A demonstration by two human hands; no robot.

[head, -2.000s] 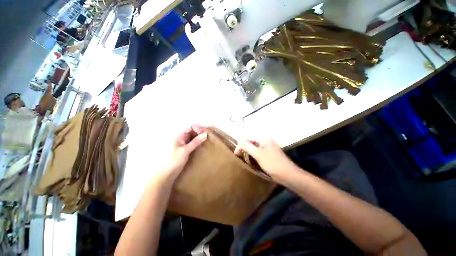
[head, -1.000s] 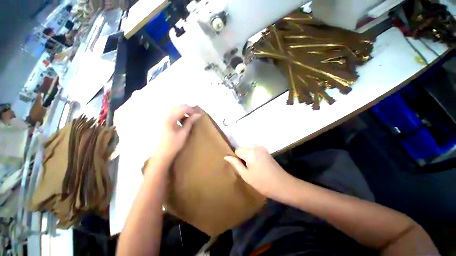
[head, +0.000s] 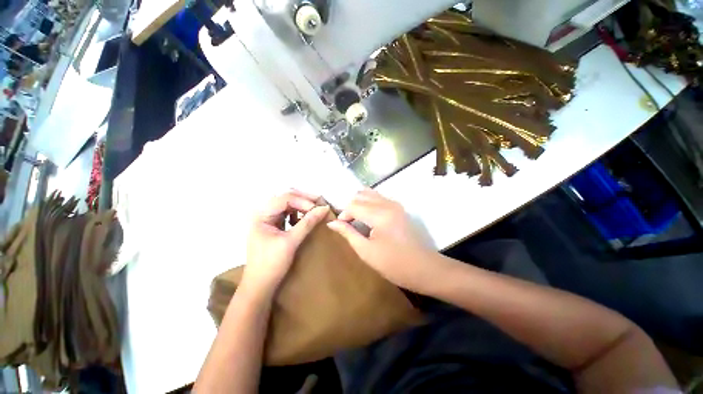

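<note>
A tan-brown fabric panel (head: 331,308) hangs from both hands over the table's front edge and the dark-clothed lap. My left hand (head: 281,231) pinches its top corner between thumb and fingers. My right hand (head: 381,235) pinches the same corner just to the right, the fingertips of both hands close together. The hands are in front of the sewing machine's presser foot (head: 347,150), apart from it. Whether a zipper lies in the pinched edge cannot be told.
The white sewing machine (head: 270,61) stands at the top. A zipper bundle (head: 478,92) fans out right of the needle. A panel stack (head: 62,285) hangs at far left. A gold-brown heap (head: 667,38) lies at far right. A blue bin (head: 617,204) is below the table (head: 185,208).
My right hand has moved up along the panel edge to meet my left hand at the corner. The camera view has shifted, with the machine and stack now further left.
</note>
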